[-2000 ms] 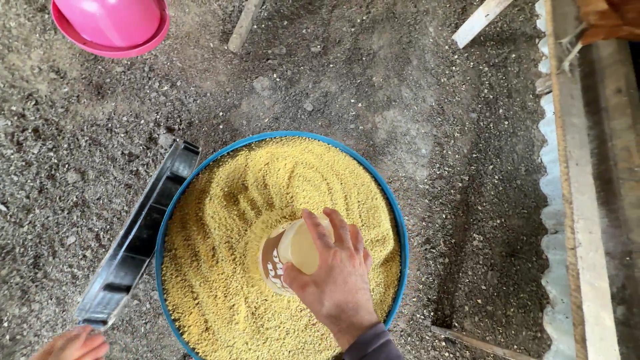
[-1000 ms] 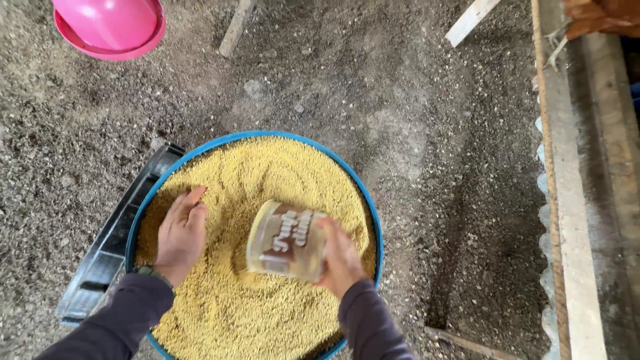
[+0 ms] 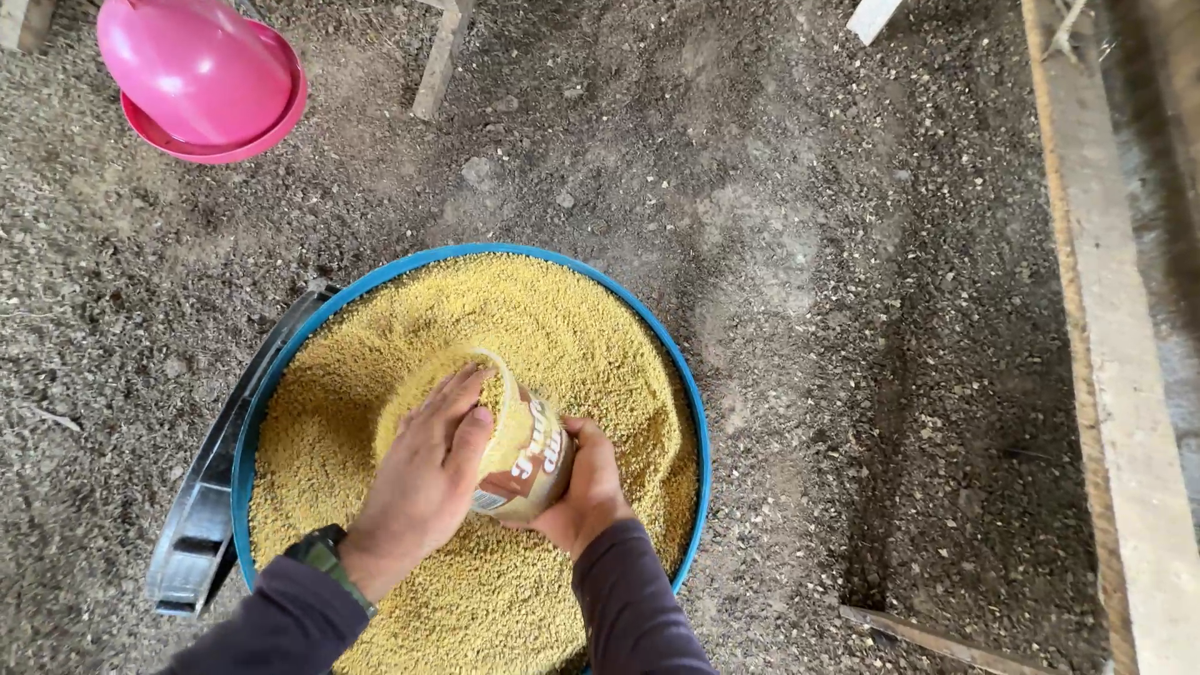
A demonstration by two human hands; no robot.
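Note:
A plastic tub [image 3: 527, 459] with a brown and white printed label lies tilted over the yellow granular feed [image 3: 553, 309], its mouth facing left. My right hand [image 3: 586, 483] grips the tub around its base end. My left hand [image 3: 427, 469], with a watch on the wrist, is at the tub's mouth, its fingers against feed there; some fingertips are hidden by feed and the rim. The feed fills a round container with a blue rim [image 3: 689, 403].
A long black plastic trough [image 3: 202, 511] lies against the container's left side. A pink poultry drinker [image 3: 202, 80] stands at the upper left. Wooden posts [image 3: 443, 61] reach the litter-covered ground [image 3: 797, 281]. A long wooden beam [image 3: 1116, 347] runs down the right, and a thin wooden strip [image 3: 937, 637] lies lower right.
My left hand has moved right from the feed's left side to the tub's mouth. The tub is now tilted with its mouth to the left and feed at it.

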